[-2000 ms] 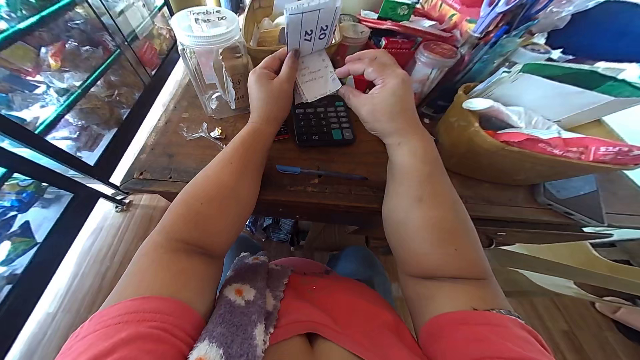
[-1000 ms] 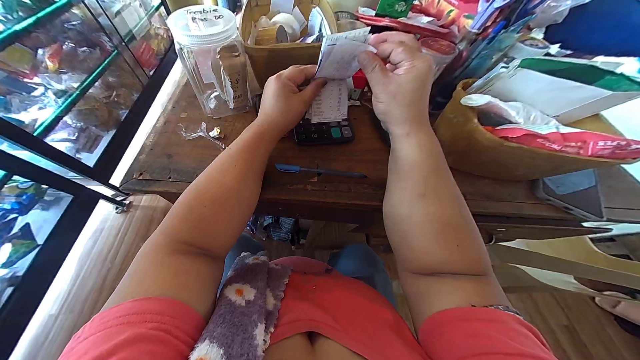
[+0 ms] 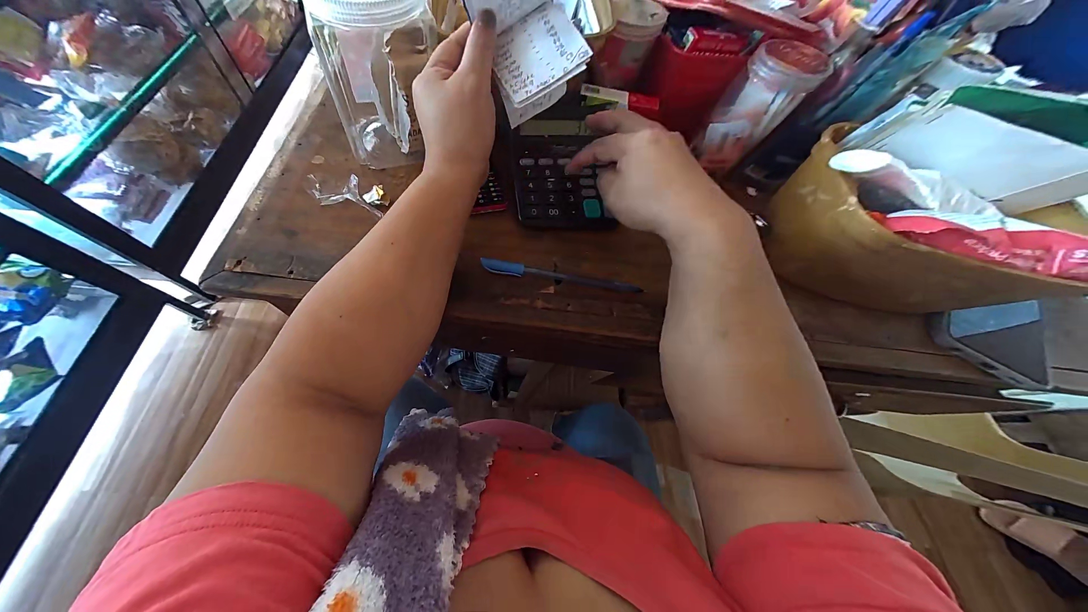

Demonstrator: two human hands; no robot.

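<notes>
My left hand [image 3: 457, 98] holds a few small sheets of handwritten paper [image 3: 537, 55] between thumb and fingers, over the top left of a black desk calculator [image 3: 552, 191]. With nothing in it, my right hand [image 3: 642, 170] hovers at the calculator's right side, fingers spread and bent over the upper keys; whether a fingertip touches a key cannot be told. A blue capped pen [image 3: 561, 274] lies on the wooden table below the calculator. Part of another keypad with a red edge [image 3: 490, 194] shows beside the calculator, partly behind my left wrist.
A clear plastic jar [image 3: 361, 93] stands at the left near a crumpled clear wrapper [image 3: 348, 194]. Lidded jars [image 3: 765, 93] and red packets are at the back right. A tan container [image 3: 816, 221] with packages sits at the right, a grey boxy device [image 3: 994, 336] by it. Glass shelving flanks the left.
My right hand has let go of the papers and come down to the calculator's right side. The papers, still in my left hand, now hang with a written side in view, and more keys show.
</notes>
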